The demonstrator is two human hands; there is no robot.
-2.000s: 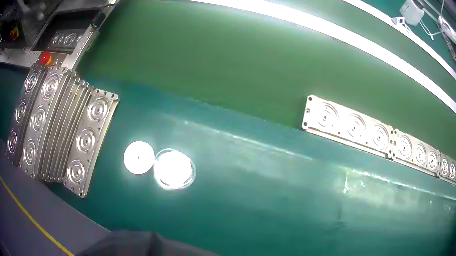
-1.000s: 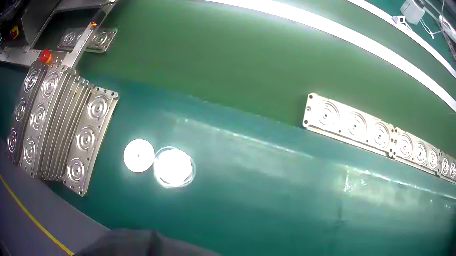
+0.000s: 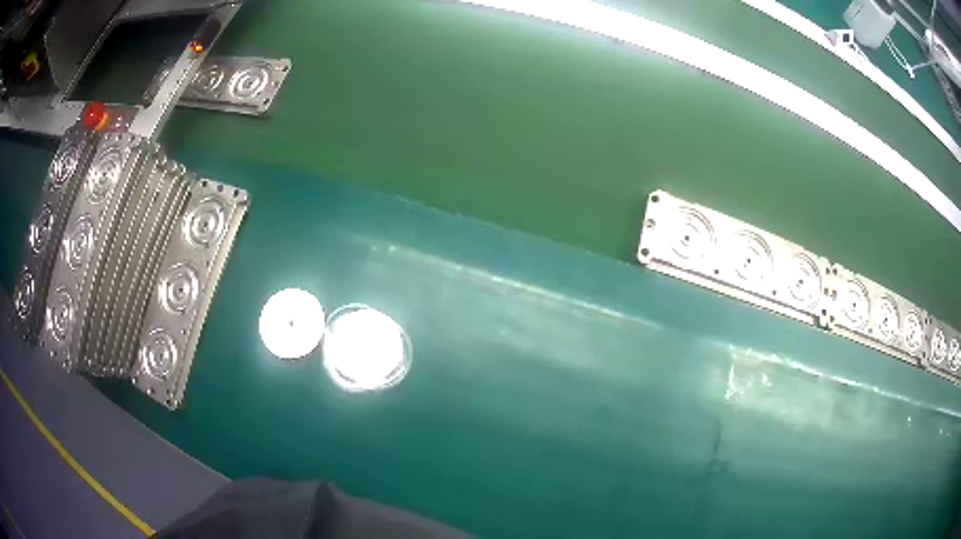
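Observation:
Neither of my hands is in view. Two bright white round discs lie side by side on the green bench (image 3: 548,442): a smaller one (image 3: 292,324) and a larger, glaring one (image 3: 366,348) with a clear rim. To their left is a fanned stack of silver three-ring metal plates (image 3: 126,263), with its nearest plate (image 3: 181,293) face up. Another three-ring plate (image 3: 248,84) lies on the green belt at the upper left, partly hidden under the machine frame. A row of plates (image 3: 743,256) lies end to end at the right.
The silver machine frame (image 3: 169,105) spans the belt (image 3: 453,116) at the upper left, with a red knob (image 3: 95,115) by the stack. White guide rails (image 3: 727,79) curve along the far side. A white device (image 3: 870,23) with cords is at the upper right. Dark cloth (image 3: 306,511) shows at the bottom edge.
The plate at the upper left has moved right along the belt, out from under the machine frame. The discs, stack and right row stay put apart from a slight view shift.

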